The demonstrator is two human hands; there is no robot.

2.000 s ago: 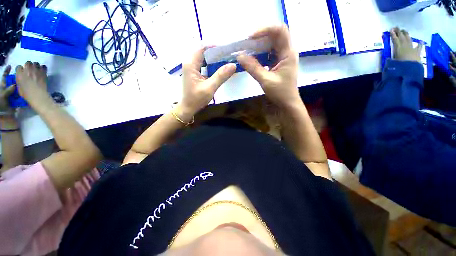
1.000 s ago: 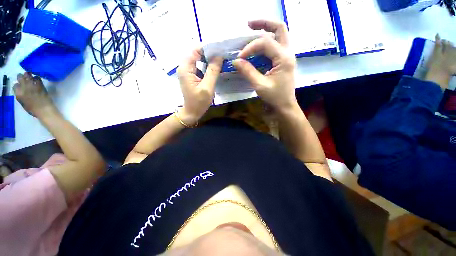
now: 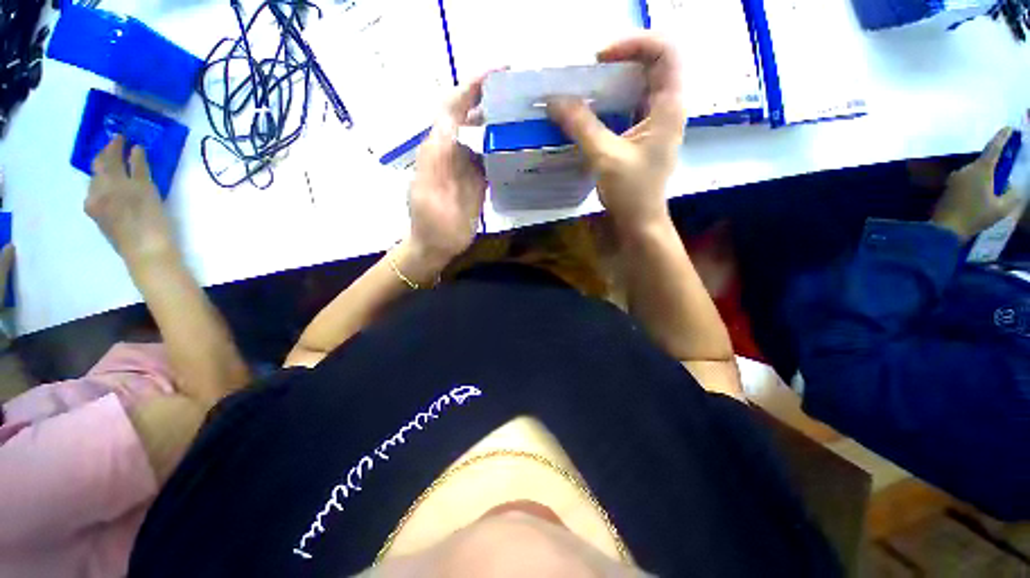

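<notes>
A white-and-blue retail box (image 3: 537,178) is held between my hands over the table's front edge. Its whitish end flap (image 3: 565,90) stands raised above a blue strip. My left hand (image 3: 446,186) is at the box's left side, with fingertips at the flap's left end. My right hand (image 3: 633,147) grips the right side; its thumb lies on the flap and its fingers are behind the box. The inside of the box is hidden from view.
White boxes with blue edges (image 3: 706,57) lie at the upper right. Tangled black cables (image 3: 258,107) lie left of centre. A person's hand (image 3: 124,198) touches a blue piece (image 3: 133,133) at left. Another person's hand (image 3: 977,186) is at right.
The box's printed lower face and blue strip now show more, and the flap stands clearer. My left thumb has come off the flap. The left neighbour's hand has moved onto a blue piece.
</notes>
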